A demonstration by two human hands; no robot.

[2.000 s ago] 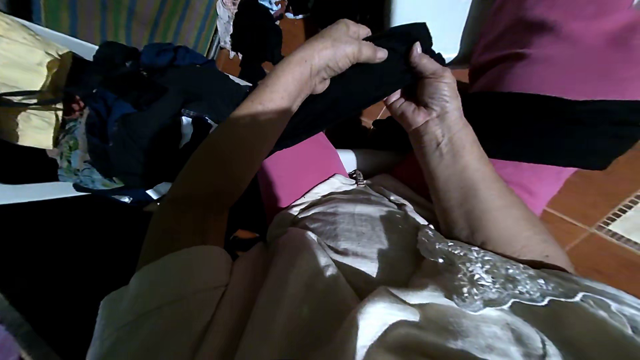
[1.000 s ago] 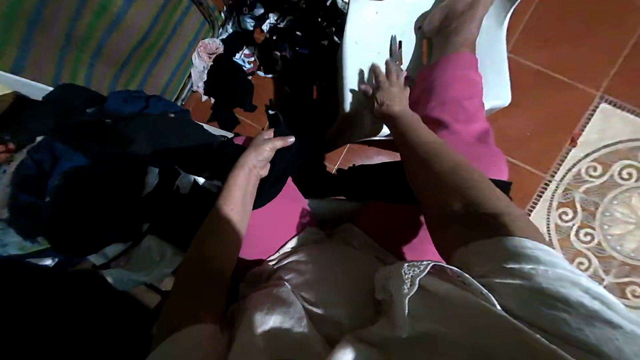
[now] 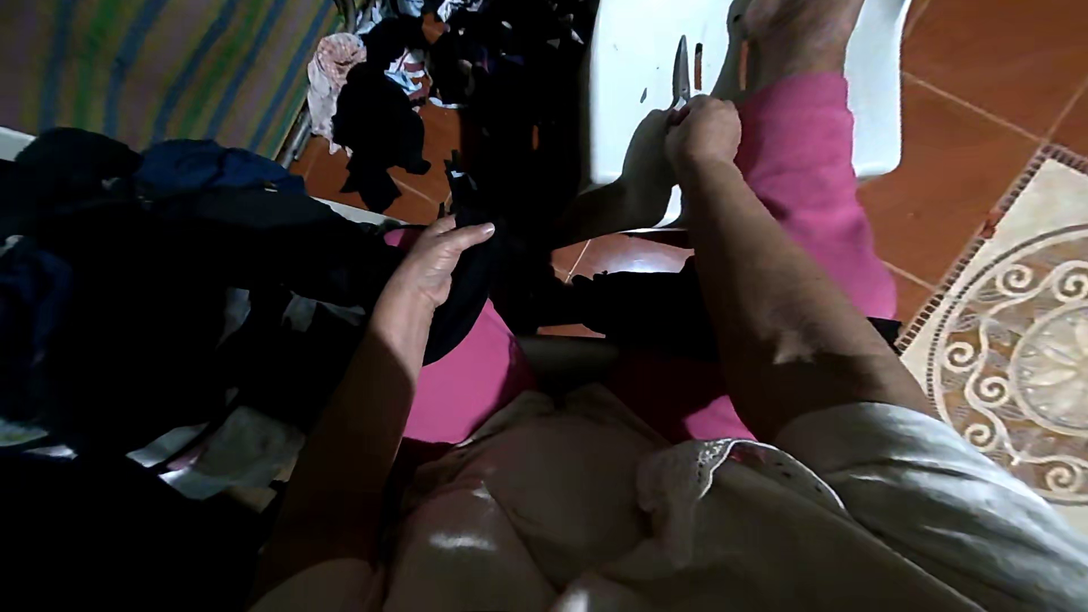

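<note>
My right hand (image 3: 705, 132) is closed around the handle end of a pair of scissors (image 3: 682, 72), whose pointed blades face away from me over a white plastic chair (image 3: 625, 102). The fingers hide most of the handles. My left hand (image 3: 442, 255) holds a black cloth (image 3: 463, 297) near my left knee, thumb on top of it. That cloth hangs between my legs, where dark shadow hides its outline. More black fabric (image 3: 646, 302) lies across towards my right leg, in pink trousers (image 3: 799, 161).
A large heap of dark clothes (image 3: 195, 255) lies at the left, beside a striped cloth (image 3: 161, 68). Scraps of cloth (image 3: 378, 119) are strewn on the tiled floor beyond. My bare foot rests on the chair seat. A patterned tile panel (image 3: 1028, 357) is at the right.
Both hands were on the black cloth at first. My right hand then moved to the chair, and its fingers have since closed on the scissors. The view has shifted towards the chair.
</note>
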